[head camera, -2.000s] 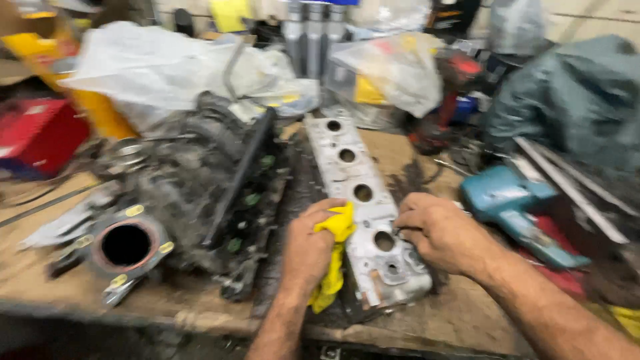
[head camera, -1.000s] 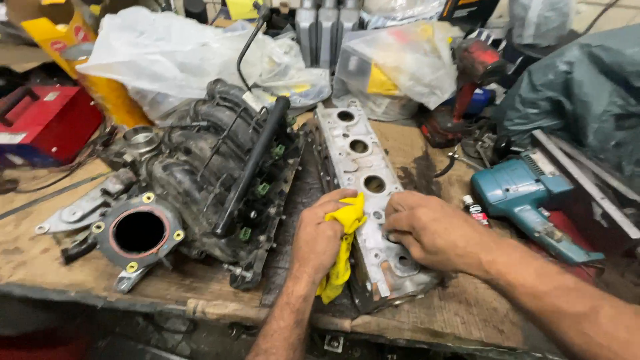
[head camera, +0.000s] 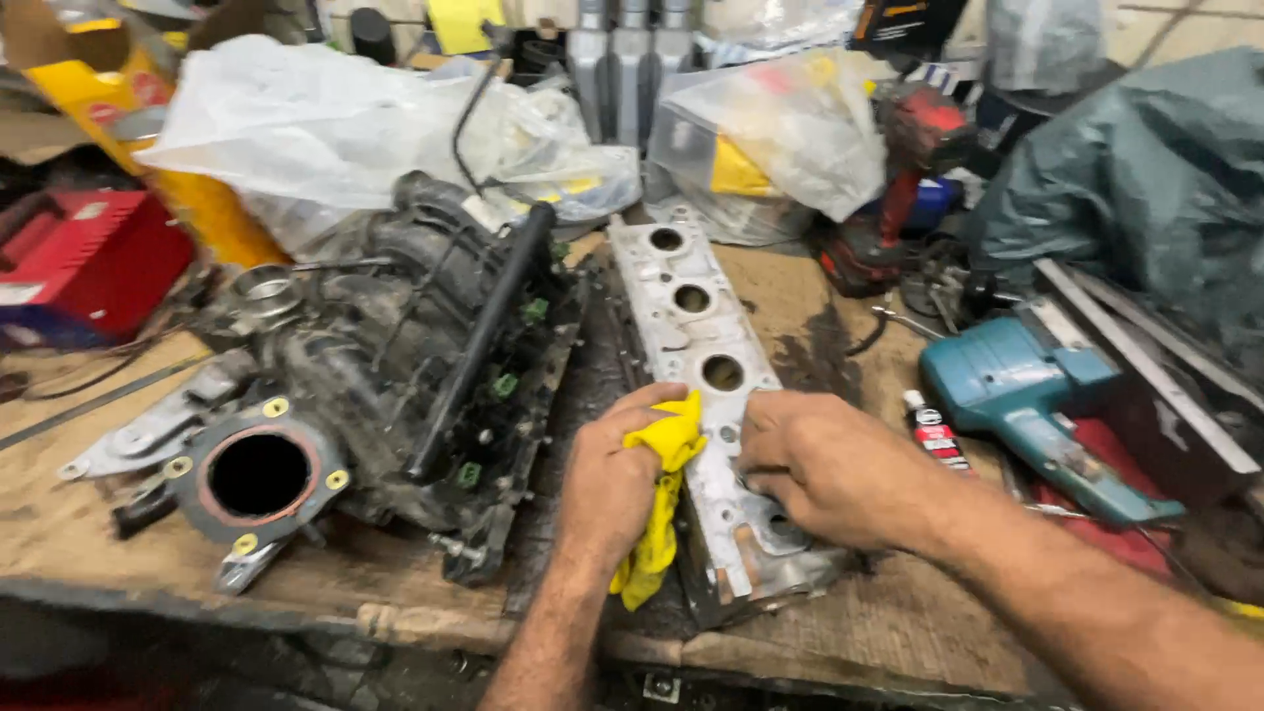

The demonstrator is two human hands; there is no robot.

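Note:
A long aluminium engine part with several round ports, likely a cylinder head [head camera: 703,336], lies lengthwise on the wooden workbench [head camera: 889,632]. At its left edge my left hand [head camera: 617,474] is closed on a yellow cloth [head camera: 654,553], which hangs down beside the metal. My right hand [head camera: 829,464] rests on the part's near end with curled fingers; whether something small is between the fingertips is hidden. To the left lies a dirty black intake manifold [head camera: 395,365], its round flanged opening [head camera: 259,474] facing me.
On the right are a teal power tool [head camera: 1017,375], a small black-and-red tube [head camera: 933,430] and a red cordless drill [head camera: 904,188]. Plastic bags [head camera: 326,128] line the back. A red case [head camera: 94,257] stands far left, and a dark green sheet [head camera: 1145,197] is bunched at right.
Both hands stay at the near half of the metal part, the left still holding the yellow cloth. The right hand has shifted slightly over its surface.

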